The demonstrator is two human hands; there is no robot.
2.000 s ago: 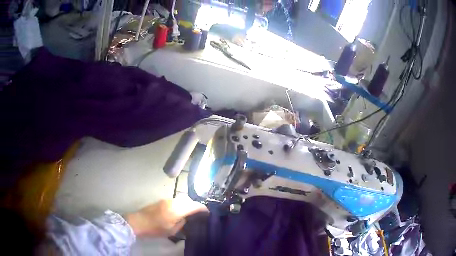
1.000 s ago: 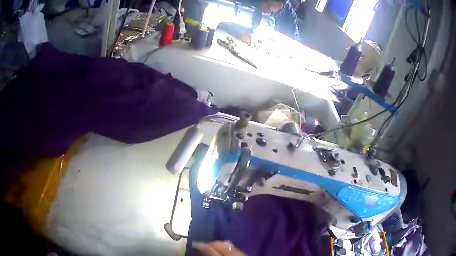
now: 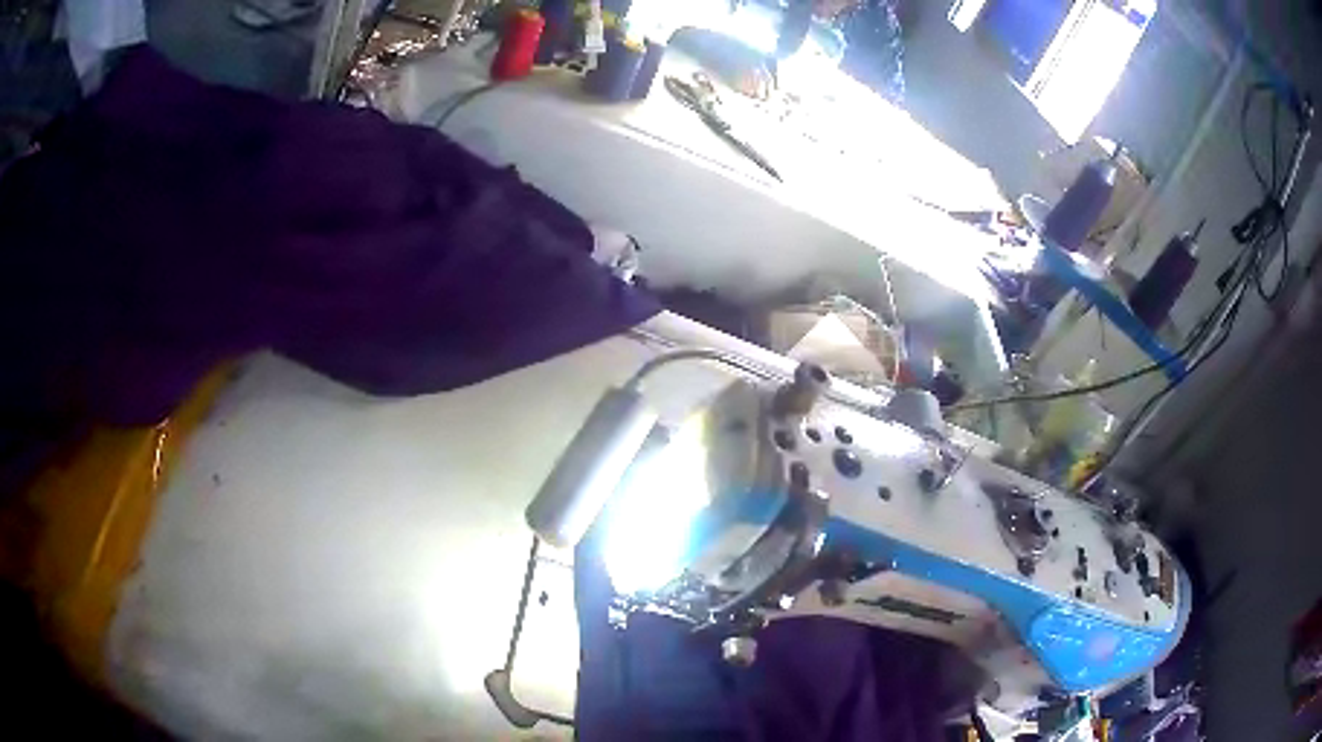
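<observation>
A dark purple garment piece [image 3: 754,689] lies under the head of the white and blue sewing machine [image 3: 928,587] and runs down past the bottom edge of the picture. The presser foot and needle area is partly lost in the glare of the machine lamp [image 3: 595,464]. The needle plate [image 3: 548,638] shows as an outlined pale area to the left of the cloth. Neither my left hand nor my right hand shows in the picture.
A large purple cloth heap [image 3: 319,247] lies at the upper left, beside a yellow-orange cover [image 3: 131,493]. Behind the machine is another white table [image 3: 624,160] with a red spool [image 3: 518,47] and scissors [image 3: 725,125]. Thread cones [image 3: 1080,203] stand at right. Part of a person shows at the top.
The left hand at the needle area moved off the bed, and the fingers at the bottom edge have gone from view. The camera has shifted, and the machine sits lower and further right.
</observation>
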